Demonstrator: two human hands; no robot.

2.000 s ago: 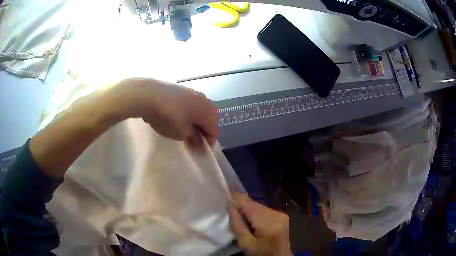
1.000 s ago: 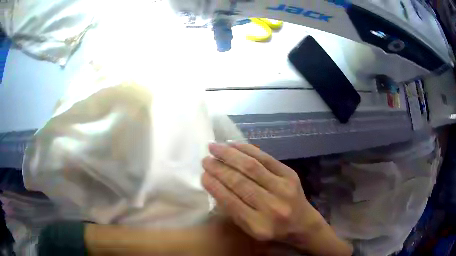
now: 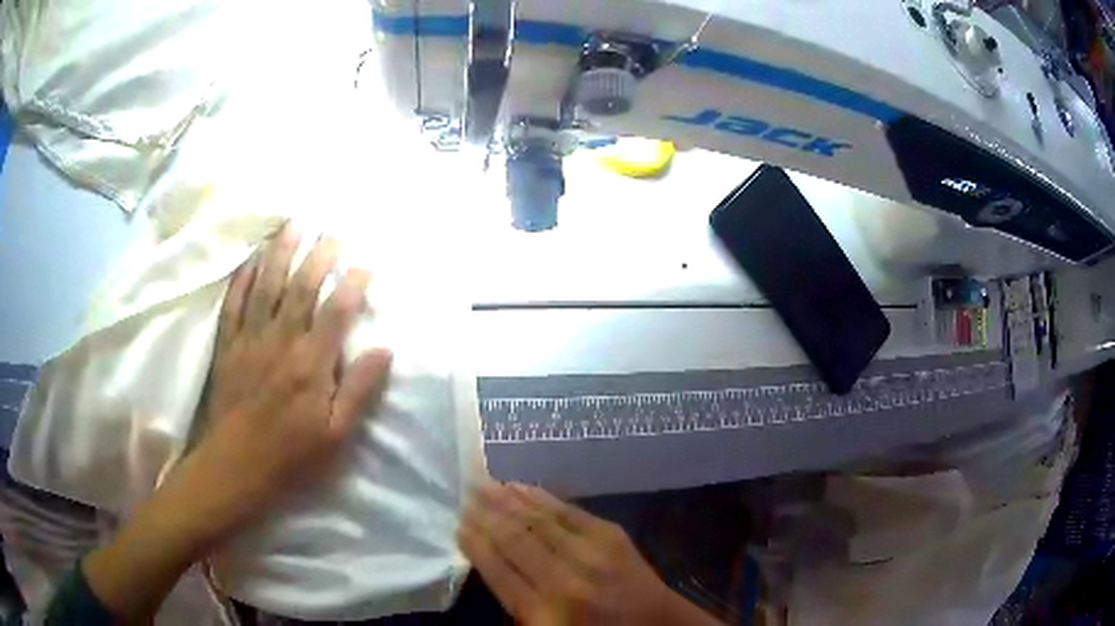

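A white cloth panel (image 3: 367, 477) lies over the table's front edge and hangs down towards me, its upper part lost in the lamp's glare. My left hand (image 3: 287, 367) lies flat on the panel with its fingers spread, pointing at the machine. My right hand (image 3: 550, 550) is at the panel's lower right edge. Its fingers lie against the edge, and whether they pinch it is hard to see. The needle area lies in glare beside a dark cylinder (image 3: 534, 190) under the white machine head (image 3: 758, 92).
A black smartphone (image 3: 801, 275) lies right of the needle area, with yellow snips (image 3: 638, 157) behind. A small clear case (image 3: 961, 313) lies at the right. A layered cloth bundle (image 3: 905, 538) hangs at lower right. Crumpled white cloth (image 3: 104, 110) lies far left.
My left hand has moved from the right border onto the panel and opened flat. My right hand has moved lower along the edge. The view has shifted, showing more of the machine head.
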